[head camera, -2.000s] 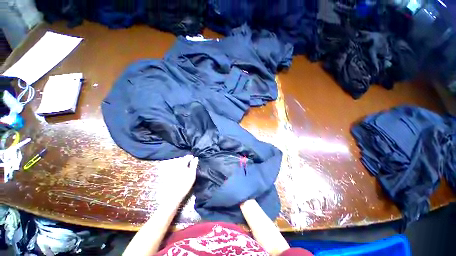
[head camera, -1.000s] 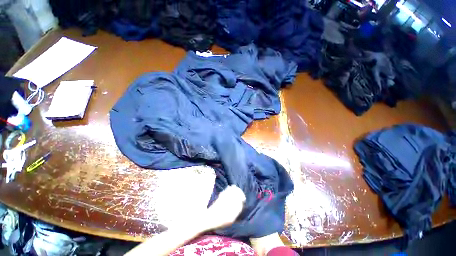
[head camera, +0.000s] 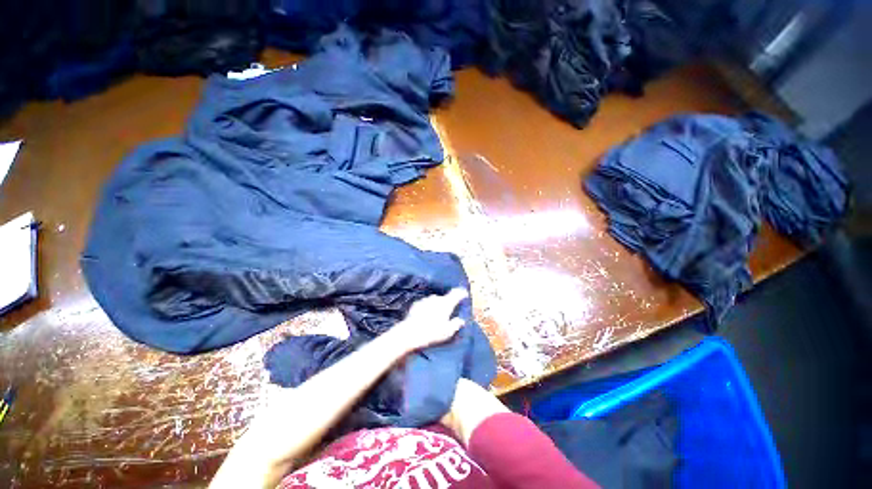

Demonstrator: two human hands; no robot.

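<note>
A dark navy-grey jacket (head camera: 277, 210) lies spread and rumpled on the table, its shiny blackish lining (head camera: 258, 287) showing near the front. My left hand (head camera: 435, 320) reaches across to the right and grips the jacket cloth near its right front edge. My right hand (head camera: 468, 411) is at the table's front edge, mostly hidden under the near cloth, so its fingers cannot be seen.
A folded stack of dark jackets (head camera: 669, 181) sits at the right table edge. A bright blue bin (head camera: 731, 401) holding dark cloth stands below it. Dark garments (head camera: 574, 57) lie along the far edge. A small pad (head camera: 14, 263) is at the left, cut off.
The view has turned right, showing more of the blue bin. My left hand has moved across the near cloth to its right side. The near part of the jacket is rearranged; the red marks are out of sight.
</note>
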